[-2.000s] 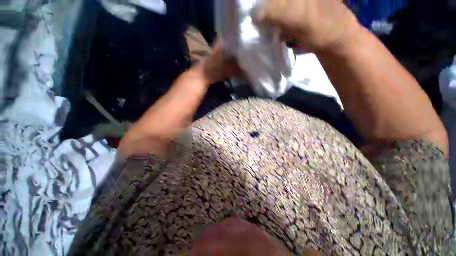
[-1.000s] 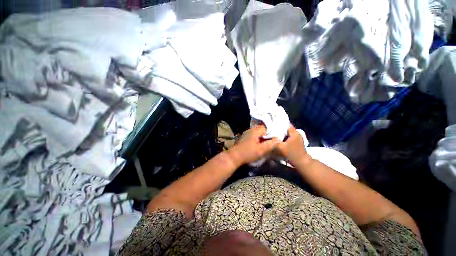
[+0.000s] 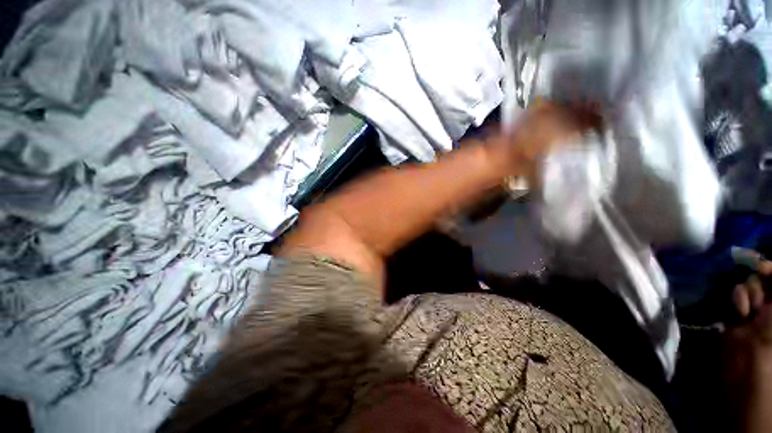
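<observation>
A white knit piece (image 3: 584, 182), blurred by motion, hangs from my left hand (image 3: 554, 127), which is stretched forward and right of centre. Its narrow end trails down to the right above the lap. My left fingers are blurred but closed around the cloth. My right hand (image 3: 752, 292) is at the right edge, partly cut off, with curled fingers. A small pale thing shows at its fingertips, too blurred to name. A thin pale line, possibly thread, lies just left of that hand.
Large layered heaps of white knit pieces (image 3: 127, 203) fill the left side. More white pieces (image 3: 423, 72) drape over a table edge (image 3: 334, 161) at top centre. White cloth hangs at the upper right. Part of a blue crate (image 3: 707, 262) shows at right, beyond the lap.
My hands were together on the white piece at centre. Now they are apart: the left has moved up and right with cloth, the right is at the far right edge. The view has shifted.
</observation>
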